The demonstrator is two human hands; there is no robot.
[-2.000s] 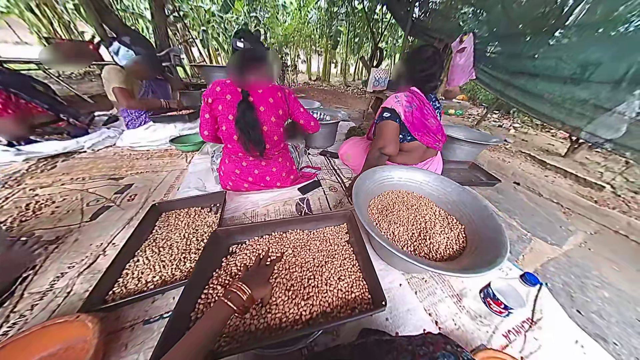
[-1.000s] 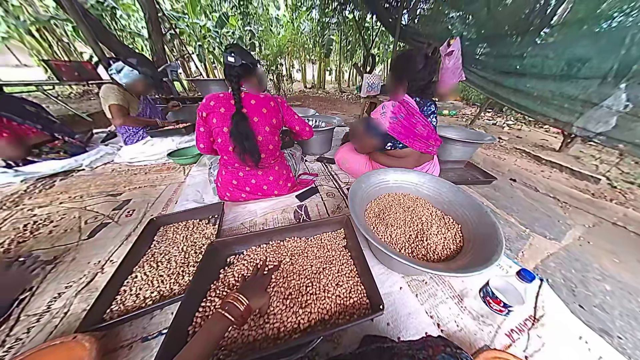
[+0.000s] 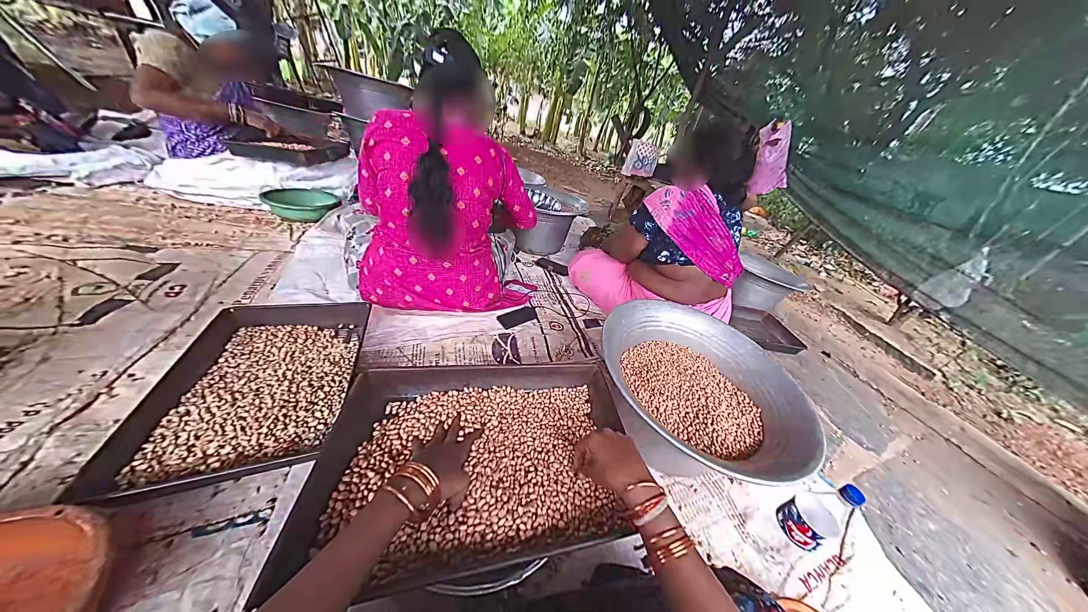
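Note:
A dark metal tray [image 3: 489, 374] of light brown nuts or beans [image 3: 518, 476] lies in front of me. My left hand [image 3: 444, 463], with bangles at the wrist, rests on the nuts left of the tray's middle, fingers spread. Over the tray's right side is my right hand [image 3: 610, 461], its fingers curled down at the nuts; whether any are pinched in them is hidden. To the left stands a second dark tray [image 3: 293, 313] of similar nuts. A wide metal basin [image 3: 786, 416] with a heap of nuts is just beyond my right hand.
People sit ahead: one in a pink top [image 3: 433, 229], one with a pink scarf [image 3: 693, 229], one in purple [image 3: 194, 132]. A clear bottle with a blue cap [image 3: 820, 514] lies at right. An orange container [image 3: 51, 557] is at lower left; a green bowl [image 3: 299, 204] stands farther off.
My right hand, not seen in the earlier frames, is now at the tray's right side. My left hand stays on the nuts. The view has shifted.

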